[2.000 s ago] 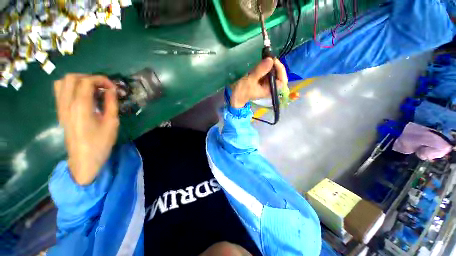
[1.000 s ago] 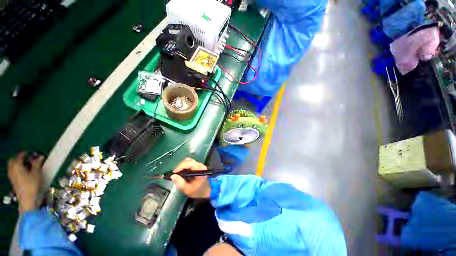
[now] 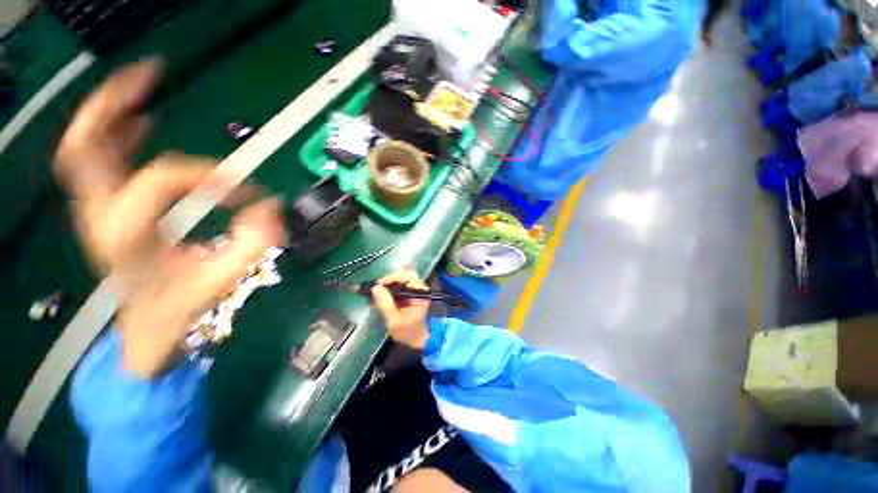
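My left hand is raised close to the camera, large and blurred, over the belt edge and the pile. Its fingers are apart and nothing shows in them. My right hand holds the black soldering iron like a pencil above the bench's near side, its tip pointing left. The grey-brown fixture lies flat on the bench below the iron tip. Thin metal tweezers lie above the fixture. The pile of small white and yellow cells is partly hidden by my left hand.
A green tray holds a round brown pot. A dark block stands beside it. A white box with red and black leads is farther back. A green cartoon fan is at the bench edge. Small dark units lie on the belt. People in blue smocks sit beyond.
My left hand has come up from the belt edge towards the camera and now covers part of the pile. The view has shifted, so the bench items appear farther right. The iron stays in my right hand.
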